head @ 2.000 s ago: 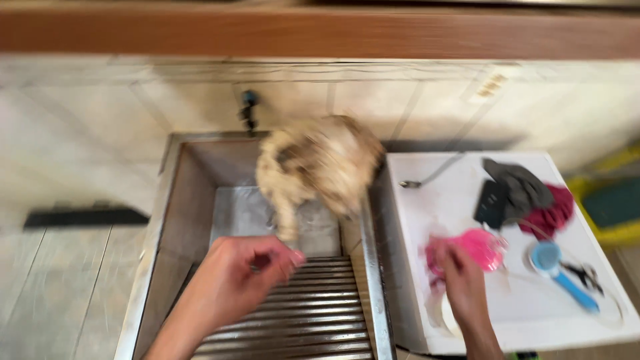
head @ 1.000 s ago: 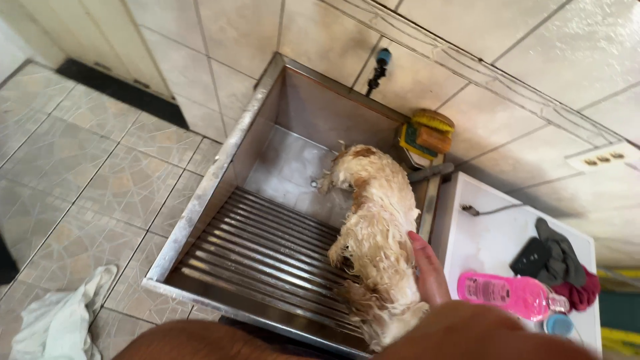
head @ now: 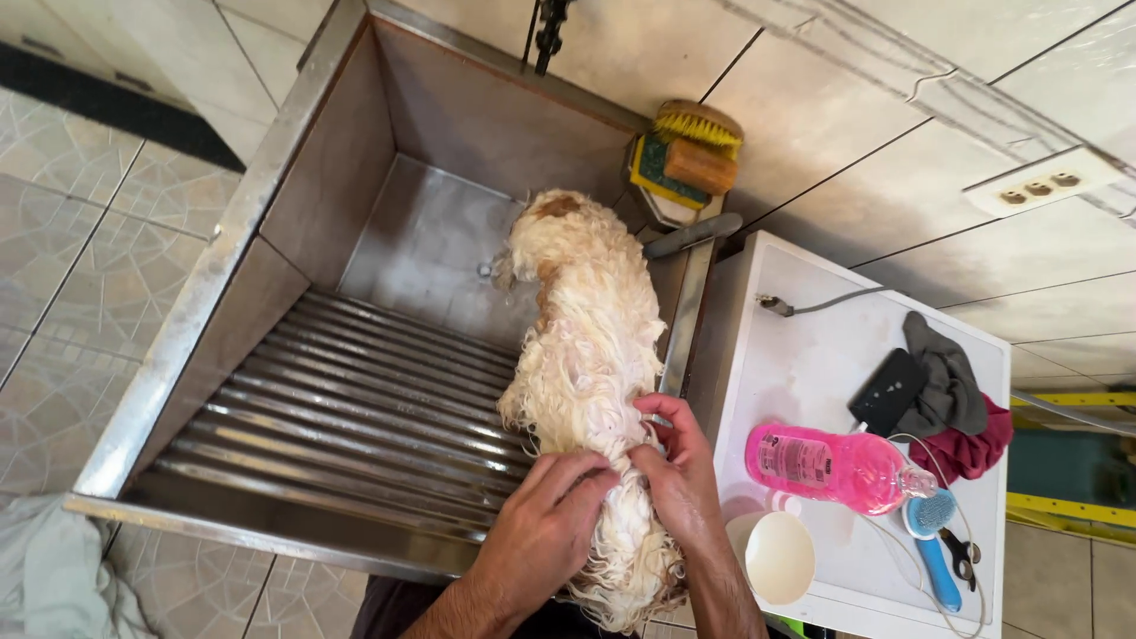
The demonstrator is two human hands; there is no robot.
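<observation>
A wet, cream-coloured curly-haired dog (head: 595,328) stands along the right side of a stainless steel sink (head: 222,257), its head toward the basin and its rear by the front edge. My left hand (head: 555,515) lies on the dog's lower back with curled fingers touching the fur. My right hand (head: 674,461) is against the other side of the back, thumb and fingers bent into the wet coat. Whether either hand grips fur is hard to tell.
A scrub brush (head: 701,124) and sponge (head: 661,169) sit on the sink's back corner. Right of it, a white surface (head: 816,355) holds a pink liquid bottle (head: 825,466), white cup (head: 779,557), blue pet brush (head: 932,532), scissors (head: 963,559), black phone-like device (head: 887,390) and cloths (head: 945,382).
Both hands are now together on the dog's back; one second ago only one hand showed clearly at its side. The cup now shows beside the pink bottle. The view has moved closer.
</observation>
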